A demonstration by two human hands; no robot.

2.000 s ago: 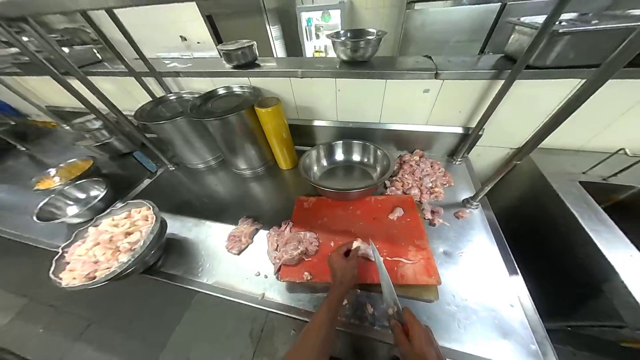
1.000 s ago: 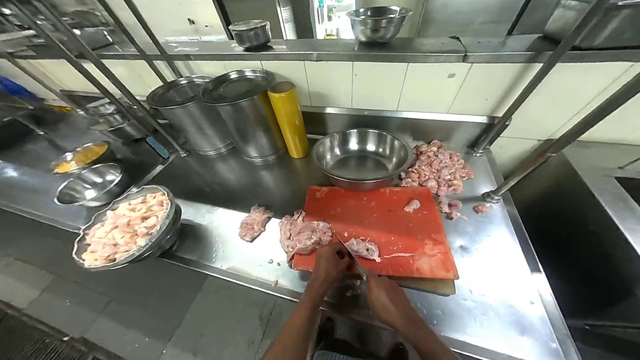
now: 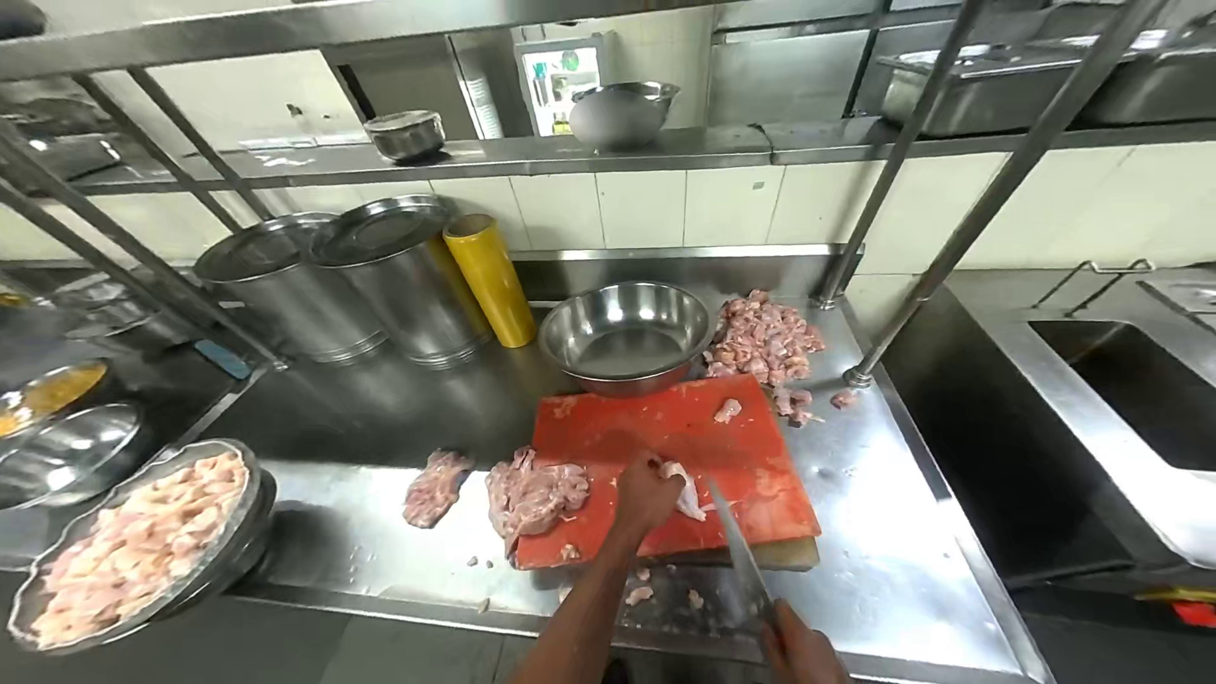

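My left hand (image 3: 648, 494) pinches a pale piece of raw chicken (image 3: 684, 490) on the red cutting board (image 3: 655, 423). In my right hand (image 3: 803, 651) is the handle of a knife (image 3: 739, 541); its blade points up and left, its tip just right of the piece. A heap of raw chicken meat (image 3: 534, 494) overlaps the board's left edge, with another flat piece (image 3: 437, 487) on the steel counter beside it. A small scrap (image 3: 728, 410) lies near the board's upper right. Cut chicken pieces (image 3: 765, 342) are piled behind the board, next to an empty steel bowl (image 3: 627, 334).
A bowl full of pale chicken pieces (image 3: 142, 546) stands at the counter's front left. Lidded steel containers (image 3: 408, 285) and a yellow cylinder (image 3: 492, 280) stand at the back. Slanted metal posts (image 3: 988, 204) rise at the right; a shelf (image 3: 703, 147) runs above.
One second ago both hands were together by the meat at the board's lower left. Now the left hand holds a piece farther right, and the knife hand has moved right, apart from it.
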